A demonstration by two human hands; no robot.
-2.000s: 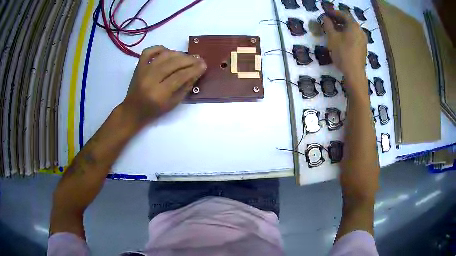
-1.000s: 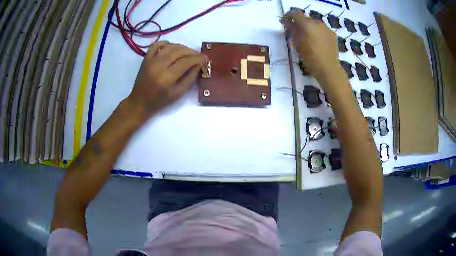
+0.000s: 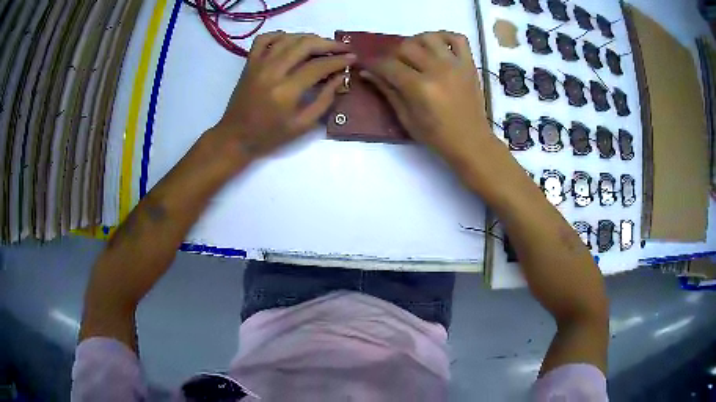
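Observation:
The reddish-brown test fixture lies on the white bench, its right part covered by my right hand. My left hand is at the fixture's left edge, its fingertips by the small brassy contact terminals. My right hand lies over the fixture, fingertips close to the terminals. Whether either hand grips a lead or a speaker is hidden by the fingers. The locating nest is hidden. The white speaker tray holds rows of dark and silvery speakers, with a tan patch at its upper left.
Red and black fixture cables loop at the upper left. A brown cardboard sheet lies right of the tray. Stacked boards stand at the far left. Yellow and blue tape lines run beside them. The bench's front edge is near my waist.
My right hand has moved left from the tray's upper left onto the fixture, covering its right part. My left hand stays at the fixture's left edge. The view has shifted, with the fixture now higher in it.

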